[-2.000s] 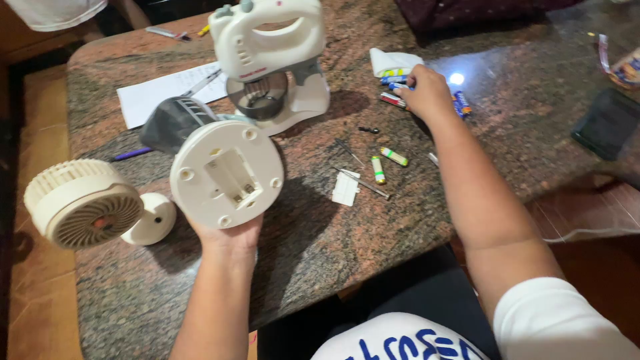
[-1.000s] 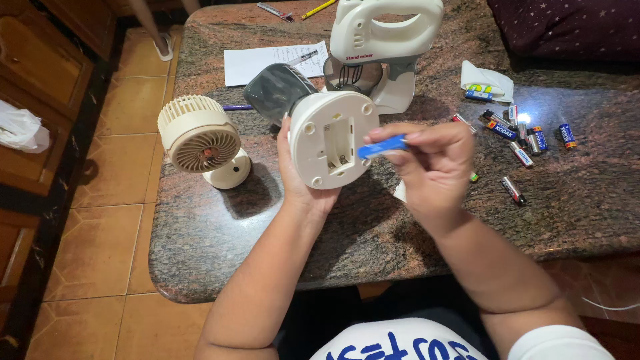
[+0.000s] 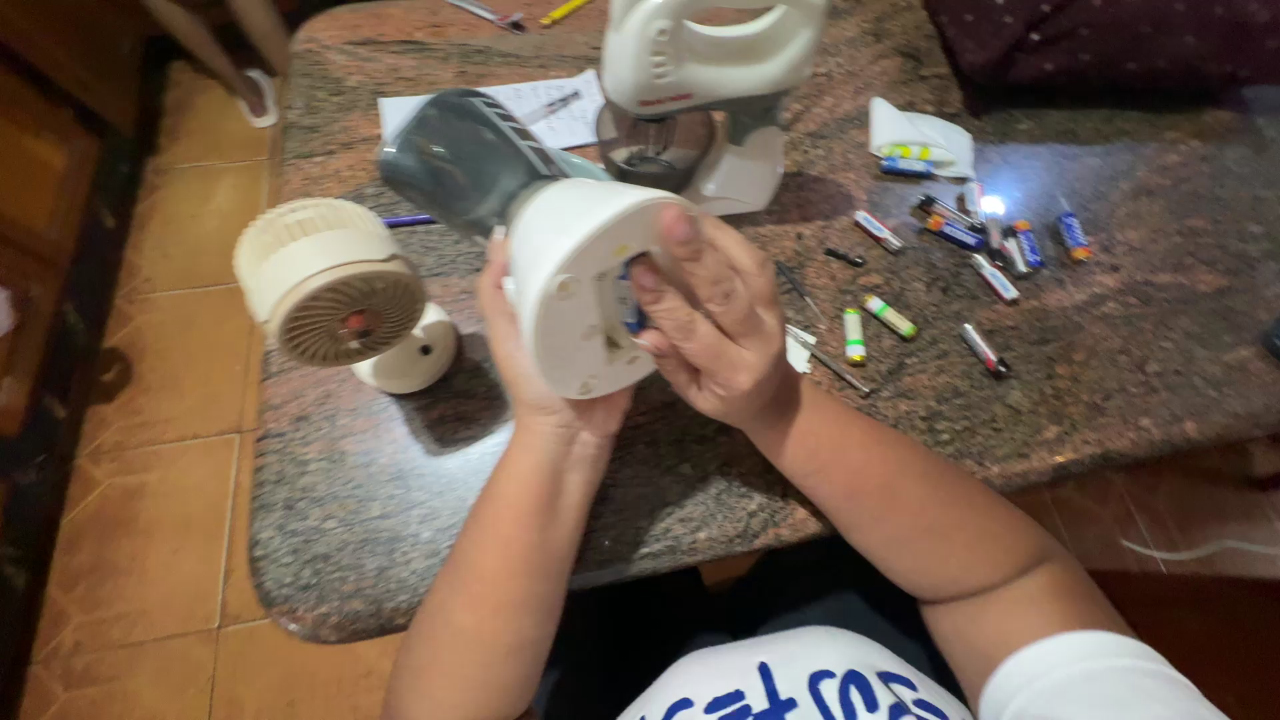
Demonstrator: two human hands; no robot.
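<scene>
My left hand [image 3: 545, 370] grips a white battery-powered appliance [image 3: 550, 300] with a dark translucent container, tipped so its round base faces me. In the open compartment of the base lies a blue battery [image 3: 632, 295], partly hidden by fingers. My right hand [image 3: 715, 320] has its fingertips on that battery at the compartment's edge. Right of the hands, two green-and-white batteries [image 3: 853, 336] and a thin screwdriver [image 3: 830, 360] lie on the granite table. Farther right are several loose batteries [image 3: 950, 232], mostly blue, red and white.
A cream small fan [image 3: 350, 310] stands at the left. Behind the appliance are a paper sheet [image 3: 570, 115] with a pen and a white stand mixer [image 3: 715, 65]. A dark spotted cloth [image 3: 1100, 50] lies at the back right. Another person's legs [image 3: 215, 45] show at the upper left.
My right hand took a blue battery from the table side to the base, and that battery now sits in the compartment under my fingers. My left hand still holds the appliance.
</scene>
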